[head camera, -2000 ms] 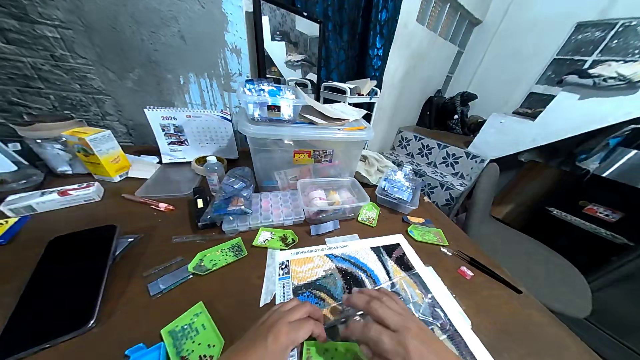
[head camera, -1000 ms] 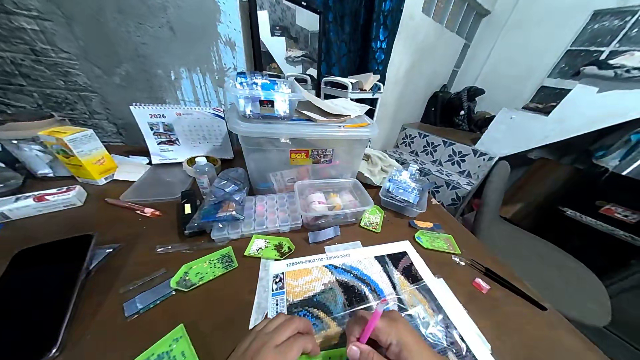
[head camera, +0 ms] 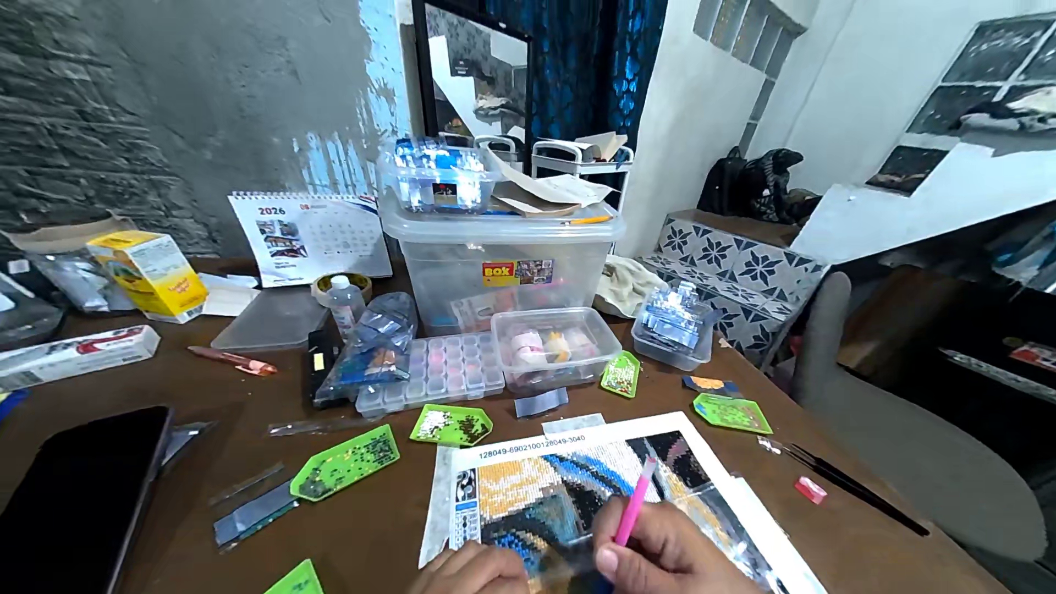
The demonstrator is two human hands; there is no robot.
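Between the thumb and fingers of my right hand is a pink diamond-painting pen, its tip pointing up. The hand is over the lower part of a partly covered diamond-painting canvas. My left hand rests at the canvas's lower left edge, cut off by the frame, so what its fingers touch is hidden. Green bead trays lie around the canvas: one at its top left corner, a larger one to the left, one at the right, and one at the bottom edge.
A black phone lies at left. Behind the canvas stand a compartment bead case, an open plastic container and a large lidded storage box. Black tweezers and a pink wax piece lie at right.
Two seconds ago both hands were close together over the canvas. They are now farther apart, and the pink pen, seen in my right hand one second ago, is held more upright.
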